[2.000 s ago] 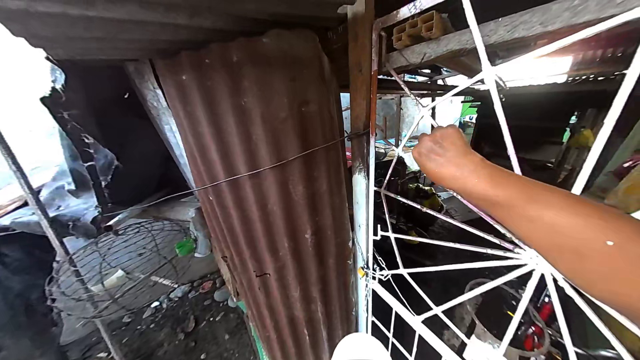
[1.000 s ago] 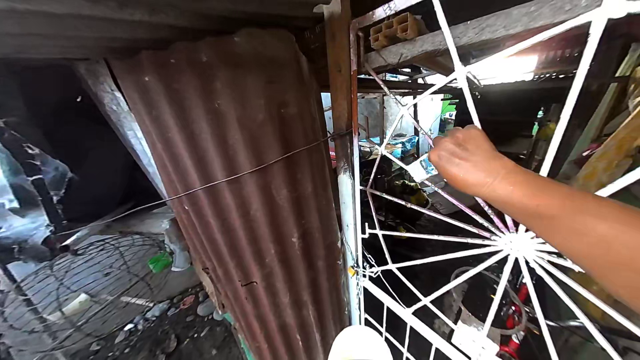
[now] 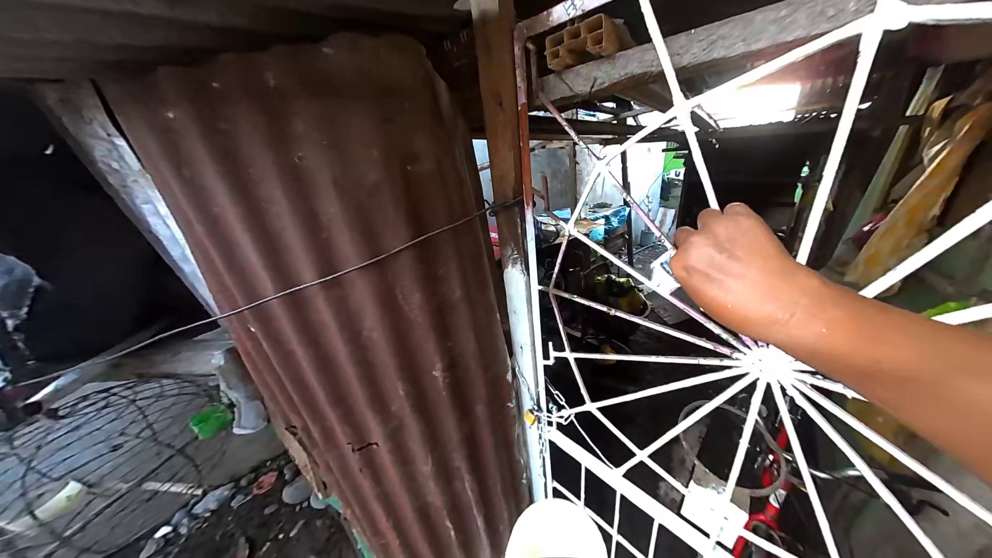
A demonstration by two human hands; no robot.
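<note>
My right hand (image 3: 732, 271) reaches in from the right, its fingers closed on a small white object (image 3: 664, 271) against a spoke of the metal gate (image 3: 767, 363). What that object is cannot be told. White bars fan out from a hub just below my wrist; some bars at the upper left look reddish or bare in patches. A round white item (image 3: 556, 530), only partly in view, stands at the bottom centre; whether my left hand holds it is not visible. My left hand is out of view.
A rusty corrugated metal sheet (image 3: 333, 256) stands left of the gate, crossed by a wire (image 3: 349, 271). A padlock (image 3: 532, 417) and chain hang at the post. A hollow block (image 3: 585, 40) rests on a beam. Wire mesh (image 3: 85, 457) lies at lower left.
My right hand stays at the upper left spokes of the gate, moving slightly along them with the small white object. The view has turned somewhat to the right.
</note>
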